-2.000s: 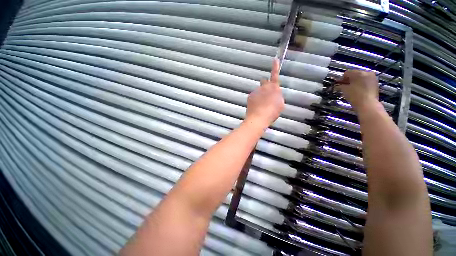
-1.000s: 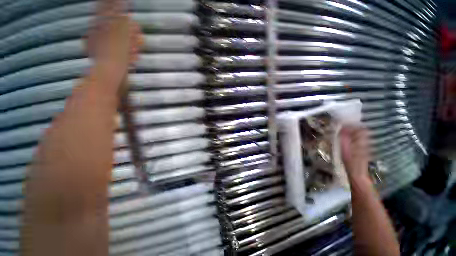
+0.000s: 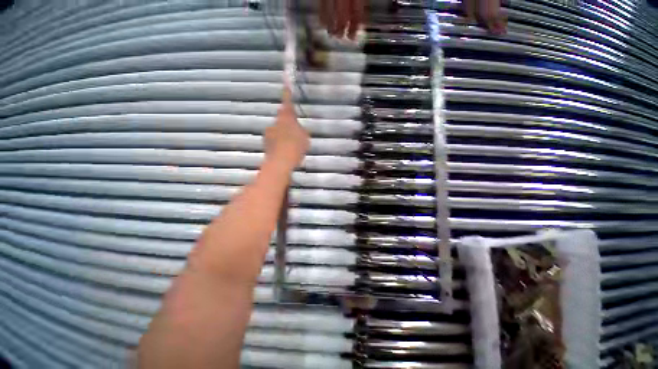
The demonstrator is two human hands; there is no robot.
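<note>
A rectangular metal frame (image 3: 441, 173) lies across the tubes, its left bar over the white sleeves and its right bar over bare metal. My left hand (image 3: 287, 140) holds the left bar, with a finger stretched along it. A dark row of clips (image 3: 363, 180) runs along the straight edge of the white sleeves (image 3: 325, 196), inside the frame. A white tub (image 3: 581, 288) full of metal clips (image 3: 530, 303) sits at the lower right, cut off by the picture's bottom edge. My right hand is not in view.
Bare shiny tubes (image 3: 519, 173) run to the right, and white-covered tubes (image 3: 108, 173) fill the left. Another person's fingers (image 3: 343, 17) reach in at the top centre, and more fingers (image 3: 488, 14) show at the top right. Small yellowish pieces lie near the upper sleeves.
The view has swung back left, so the frame is more central and the tub sits lower right. My right hand, at the tub a second ago, has left the picture. My left hand stays on the bar.
</note>
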